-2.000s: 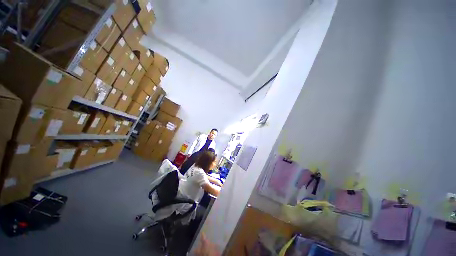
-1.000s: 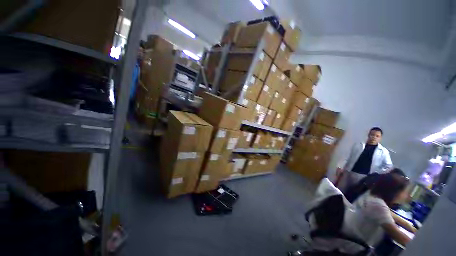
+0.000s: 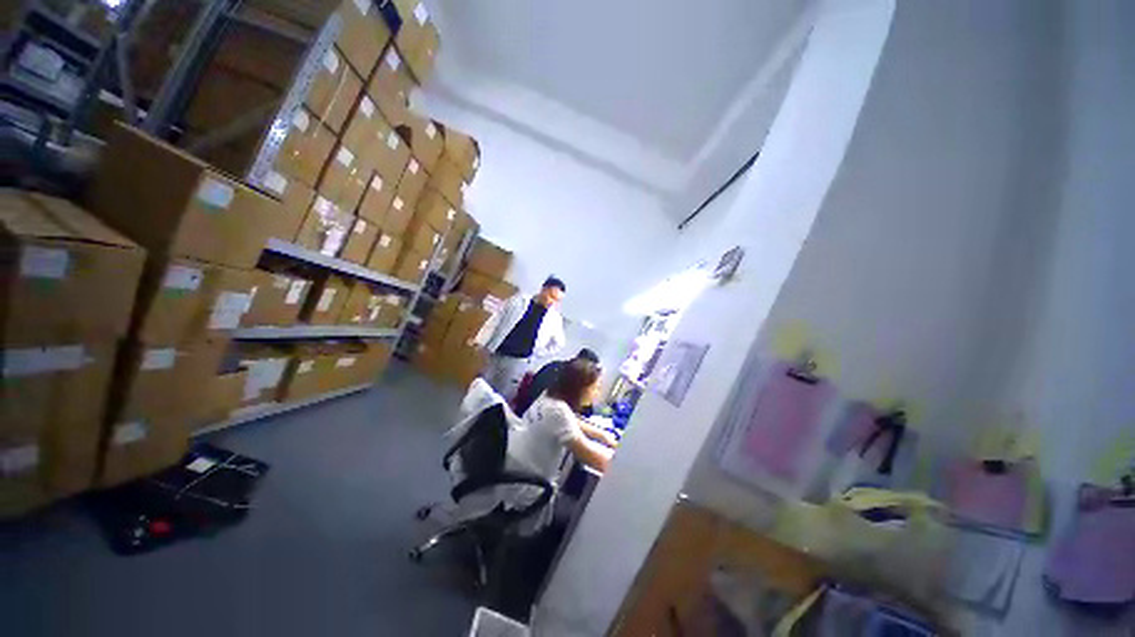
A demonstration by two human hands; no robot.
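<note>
Neither of my hands is in the picture. Nearest in front of me at the lower right is the edge of a light wooden desk against the white wall. Clipped bundles of pink and white sheets hang on the wall above it, held by black clips. A pale yellowish, crumpled thing lies below them, too blurred to name. Dark blue items are cut off by the bottom edge.
A seated person leans over a desk beyond the wall's end, and another person stands behind. Cartons fill shelves at the left. A black flat thing lies on the grey floor. A white-rimmed box is at the bottom edge.
The view swung left to the shelves and cartons, then back right to the wall and hanging sheets. The standing person's head is now tilted down.
</note>
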